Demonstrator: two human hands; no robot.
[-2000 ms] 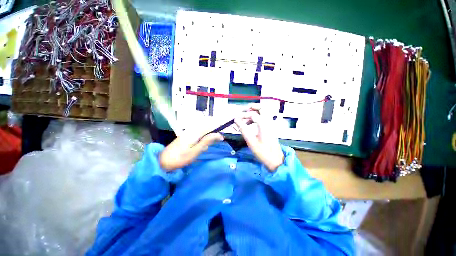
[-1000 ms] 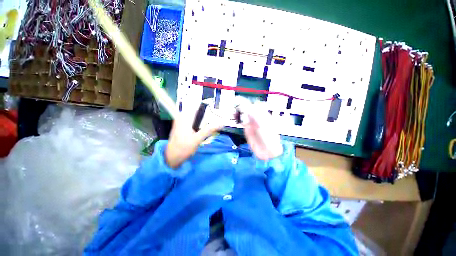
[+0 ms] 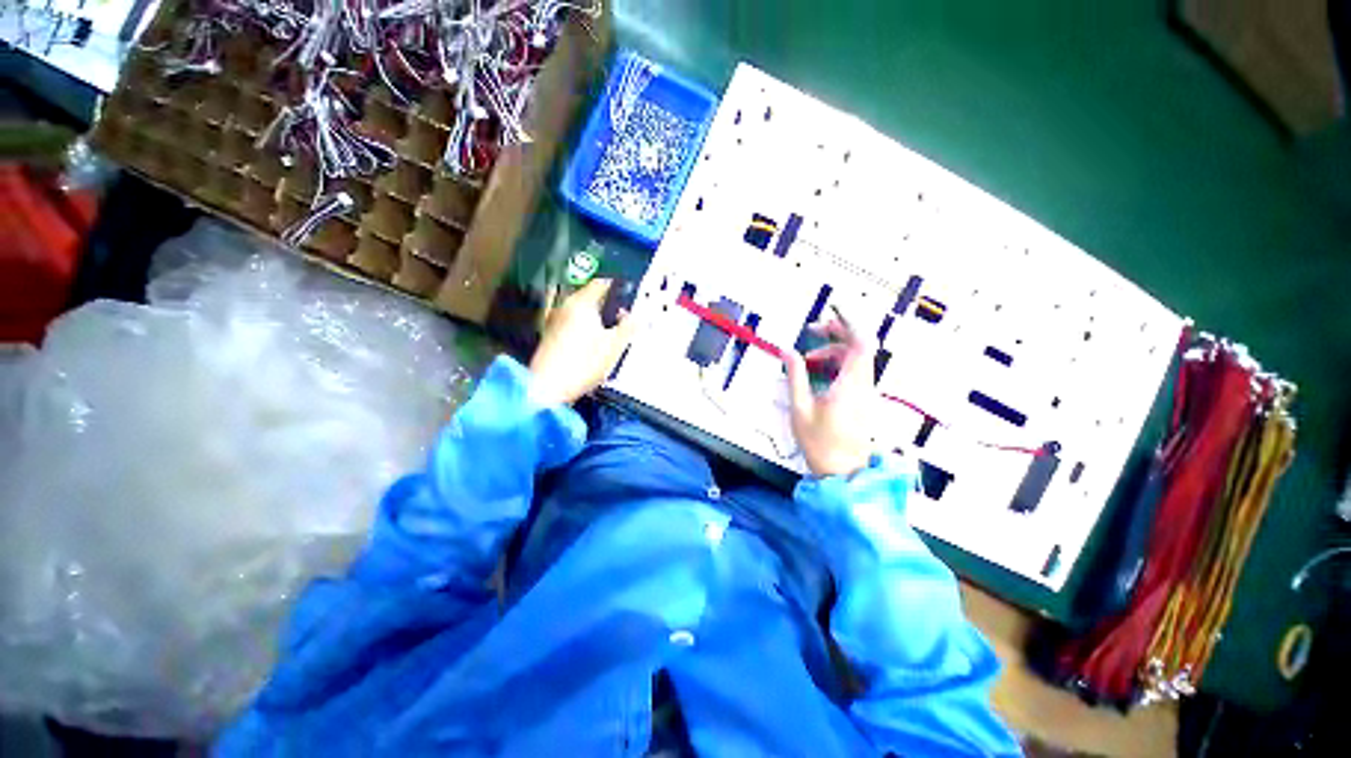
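Observation:
The white panel (image 3: pixel 948 282) lies tilted in view on the green bench. A red wire harness (image 3: pixel 725 319) runs across it, and thin yellow-dark leads (image 3: pixel 931 308) show at cutouts farther back. My left hand (image 3: pixel 582 344) is at the panel's left edge, with a small dark piece (image 3: pixel 616 304), likely black tape, at its fingertips. My right hand (image 3: pixel 833 400) is over the central hole, its fingertips at the red harness; dark openings there hide whether it pinches anything. A thin pale lead (image 3: pixel 717 397) curves on the panel's near edge.
A blue bin (image 3: pixel 640 156) of small metal bits stands left of the panel, beside a divided cardboard tray (image 3: pixel 489 237) under tangled harnesses (image 3: pixel 329 104). Clear plastic (image 3: pixel 222 489) lies at left. Red (image 3: pixel 1193 504) and yellow (image 3: pixel 1237 541) wire bundles lie at right. A green-topped item (image 3: pixel 581 267) is near my left hand.
The view has turned, so the panel appears slanted. My left hand has moved to the panel's left edge, my right hand onto the red harness. The pale yellow strip is out of view.

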